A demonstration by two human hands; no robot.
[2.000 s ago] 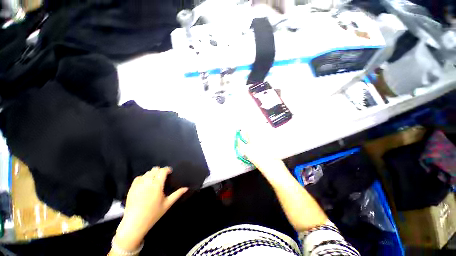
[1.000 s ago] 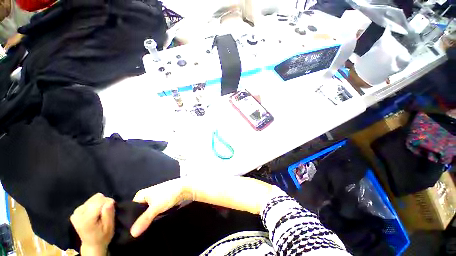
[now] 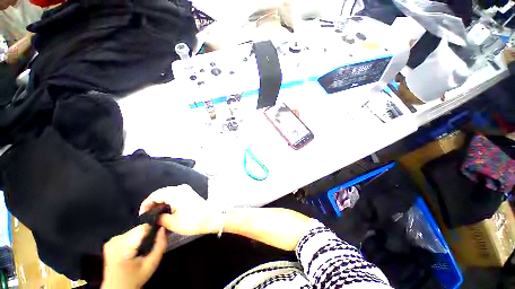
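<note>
A large black garment piece [image 3: 68,180] lies over the table's left part and hangs over its front edge. My left hand [image 3: 132,257] and my right hand [image 3: 178,211] are close together at its front edge. Both grip a narrow bunched part of the black cloth between them, with a dark end showing at the fingers. A green scissor handle loop [image 3: 256,165] lies on the white table [image 3: 316,152], to the right of my hands; the blades cannot be made out.
A white sewing machine [image 3: 305,66] with a blue stripe stands behind, a black strip [image 3: 267,73] hanging over it. A red-rimmed phone [image 3: 289,126] lies in front. Heaped black cloth [image 3: 113,45] is at the far left. A blue crate [image 3: 440,231] is below right.
My right hand has come from the scissors to the black cloth at the left. Both hands have closed on the cloth and moved together. The view has shifted.
</note>
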